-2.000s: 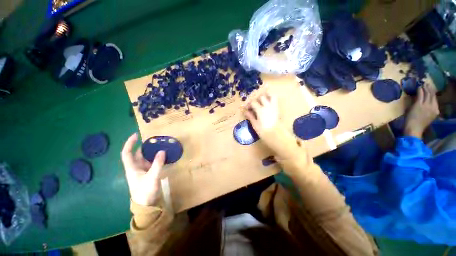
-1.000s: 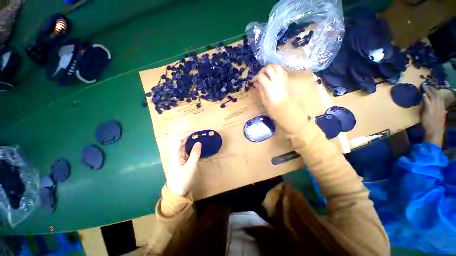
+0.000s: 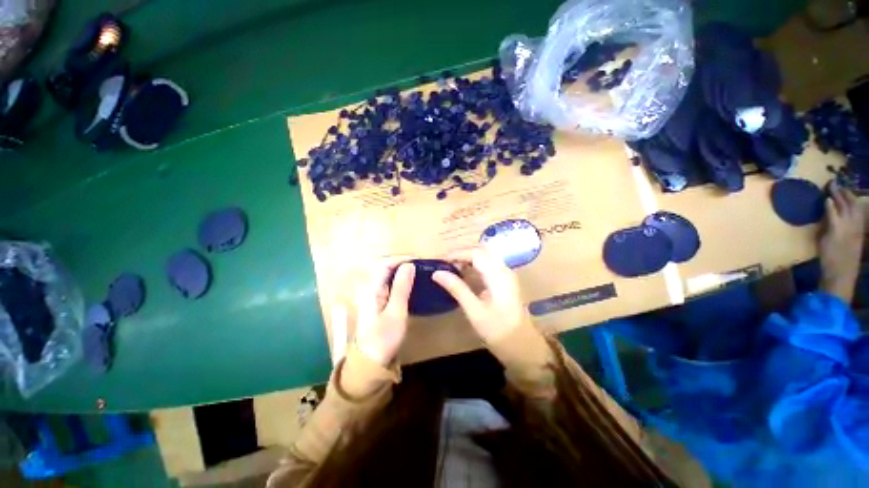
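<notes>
A dark round base cover point(image 3: 431, 288) is held between my two hands, low over the cardboard sheet point(image 3: 400, 224). My left hand point(image 3: 383, 310) grips its left side, thumb on top. My right hand point(image 3: 488, 297) grips its right side, thumb on top; any small foot in the fingers is too small to tell. A second cover with a shiny pale face point(image 3: 513, 243) lies on the cardboard just beyond my right hand. A loose heap of small dark rubber feet point(image 3: 429, 133) lies along the far edge of the cardboard.
A clear plastic bag point(image 3: 610, 71) stands beside piled covers point(image 3: 724, 119). Two overlapping covers point(image 3: 636, 252) lie at right. Several covers point(image 3: 222, 230) and another bag point(image 3: 33, 315) lie on the green surface at left; fan units point(image 3: 152, 112) are farther back. A co-worker's hand point(image 3: 842, 238) is at far right.
My right hand has come back from the heap of feet to the held cover. My left hand and the cover have moved right. The view has shifted.
</notes>
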